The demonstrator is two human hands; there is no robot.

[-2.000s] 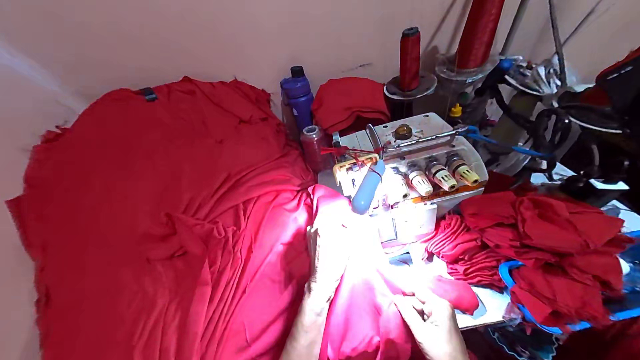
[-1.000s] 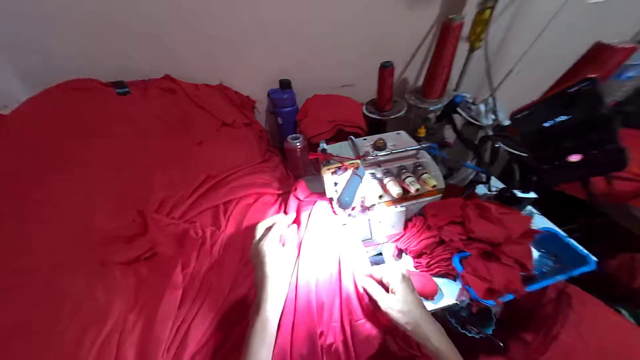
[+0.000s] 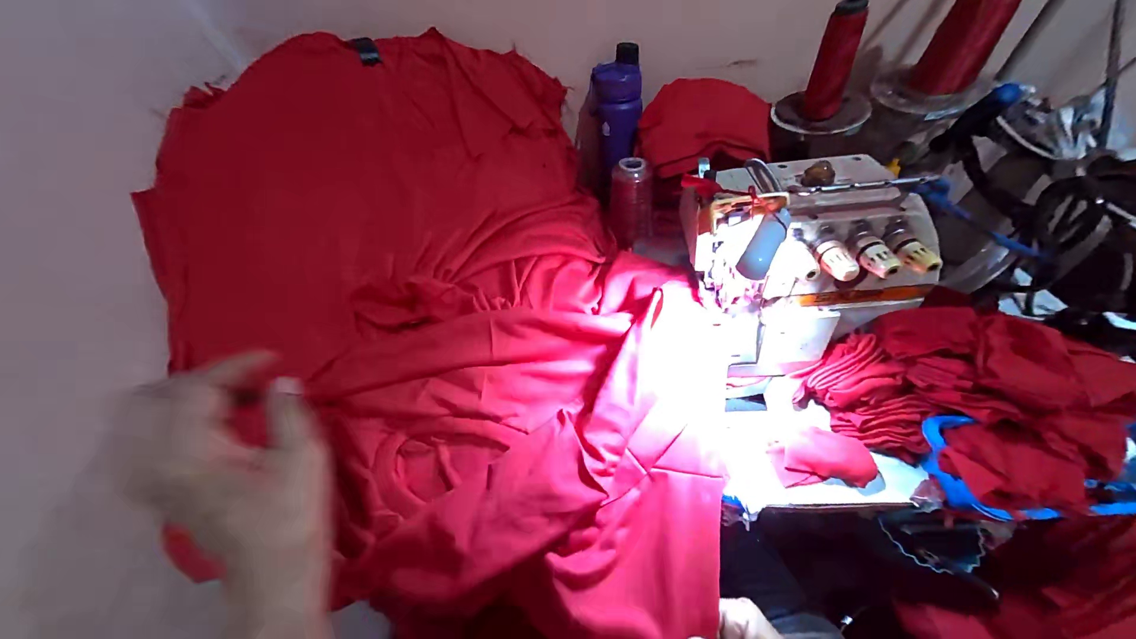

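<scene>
Red knit fabric (image 3: 532, 373) lies spread and bunched left of the overlock sewing machine (image 3: 816, 240), its right part brightly lit by the machine's lamp. My left hand (image 3: 240, 470), blurred, is over the fabric's left edge with fingers apart; whether it pinches any cloth is unclear. At the bottom edge, only a small part of my right hand (image 3: 744, 619) shows beside the fabric's lower right edge, and its fingers are mostly cut off. A small red cloth piece (image 3: 825, 457) rests on the machine's white plate.
A blue plastic basket (image 3: 936, 435) at the right holds red cut pieces (image 3: 1029, 364). Behind the machine stand red thread cones (image 3: 827, 71). Left of it are a purple bottle (image 3: 617, 111) and a smaller thread spool (image 3: 631, 200). Black cables (image 3: 1065, 204) hang at the upper right.
My left hand has moved from the fabric near the needle area to the far left. My right hand has dropped to the bottom edge. The lit fabric now hangs in looser folds.
</scene>
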